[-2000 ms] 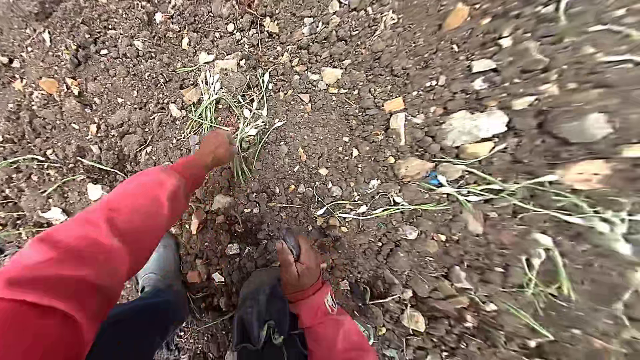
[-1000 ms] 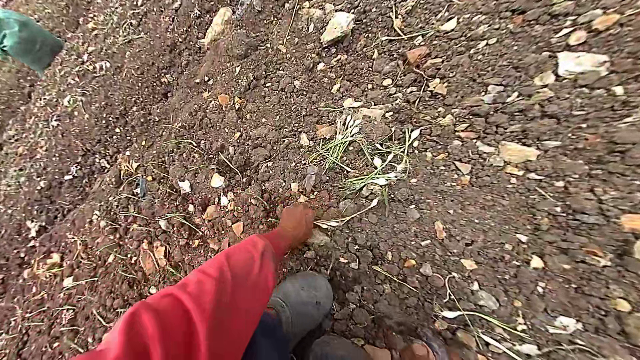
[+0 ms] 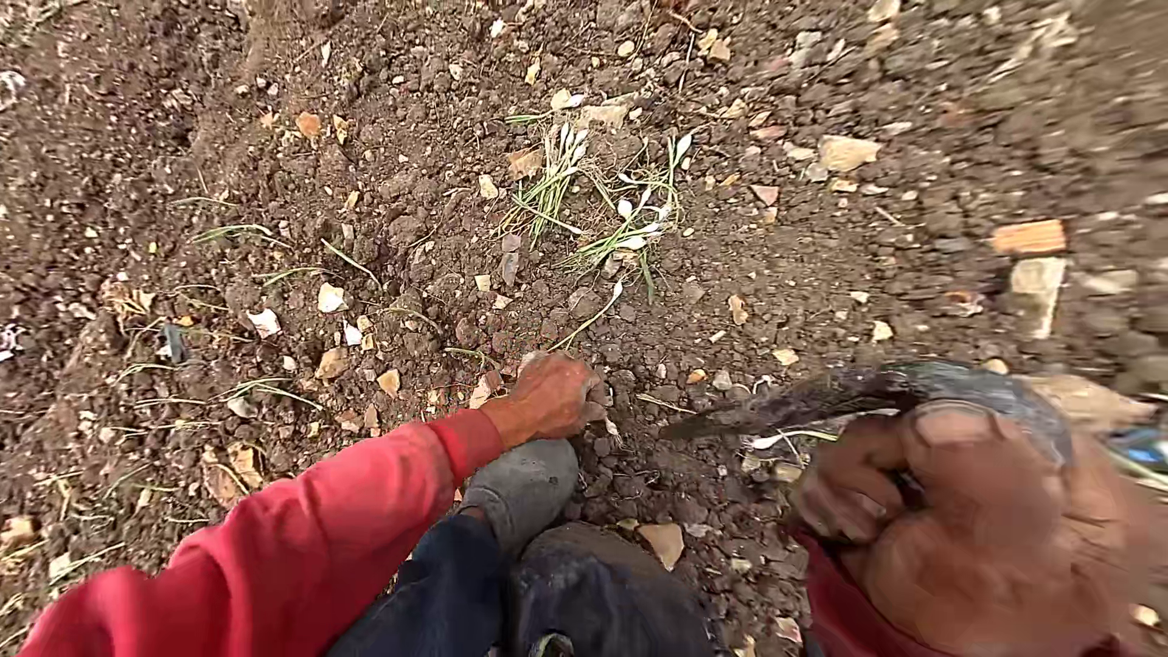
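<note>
My left hand [image 3: 558,394] is low over the soil beside my grey shoe [image 3: 525,488], its fingers closed on a small bulb seedling, whose pale rooty end [image 3: 612,427] shows below the fingertips. Just above this hand lies another seedling [image 3: 598,315] with a white bulb. Farther up, a loose pile of green-stemmed white bulb seedlings [image 3: 630,239] rests on the ground. Blurred and close to the camera, my right hand [image 3: 967,511] grips a dark, curved, pointed tool [image 3: 821,397]. The tool's tip points left toward my left hand.
Stones and clods cover the brown soil [image 3: 365,192]. Thin green seedlings [image 3: 274,388] stand or lie at the left. An orange brick fragment [image 3: 1029,237] and a pale stone [image 3: 1038,287] lie at the right. My dark-clothed knee [image 3: 602,593] is at the bottom.
My right hand with the dark tool has come into view at the lower right since one second ago. My left hand, beside the pile two seconds ago, is now below it, near my shoe.
</note>
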